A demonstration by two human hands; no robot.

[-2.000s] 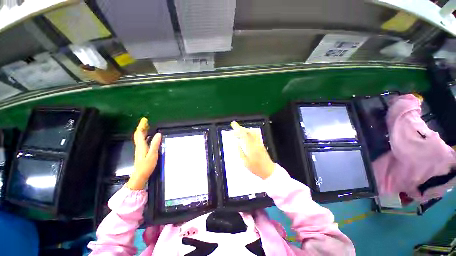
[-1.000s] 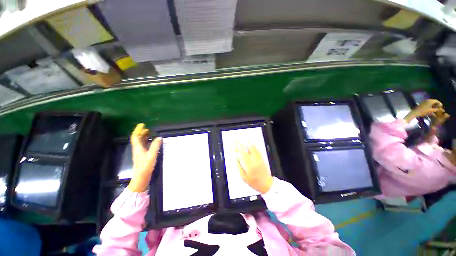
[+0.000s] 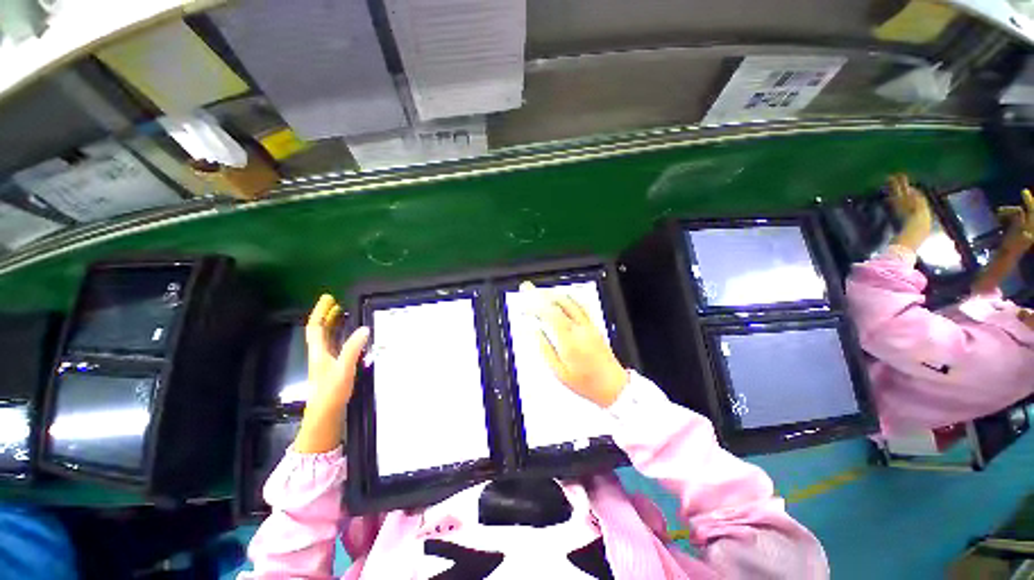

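Note:
The tablet tray [image 3: 496,374] lies in front of me with two tablets side by side. The left tablet [image 3: 431,391] shows a blank white screen. The right tablet [image 3: 539,397] is also lit white and partly hidden by my hand. My left hand [image 3: 329,368] stands at the tray's left edge, thumb and fingers apart, holding nothing; whether it touches the edge is unclear. My right hand [image 3: 575,349] lies over the upper part of the right tablet, fingers spread, fingertips at or just above the glass.
More tablet trays stand left [image 3: 187,380] and right [image 3: 762,329], with another low tray [image 3: 272,391] beside my left hand. Another person's pink sleeve [image 3: 924,340] and hands are at the far right. Printed sheets [image 3: 459,57] line the shelf above the green bench [image 3: 454,227].
The coloured strip low on the left tablet's screen is gone since the oldest frame. My right hand moved down the right tablet, then slightly up. The neighbour's hands have moved.

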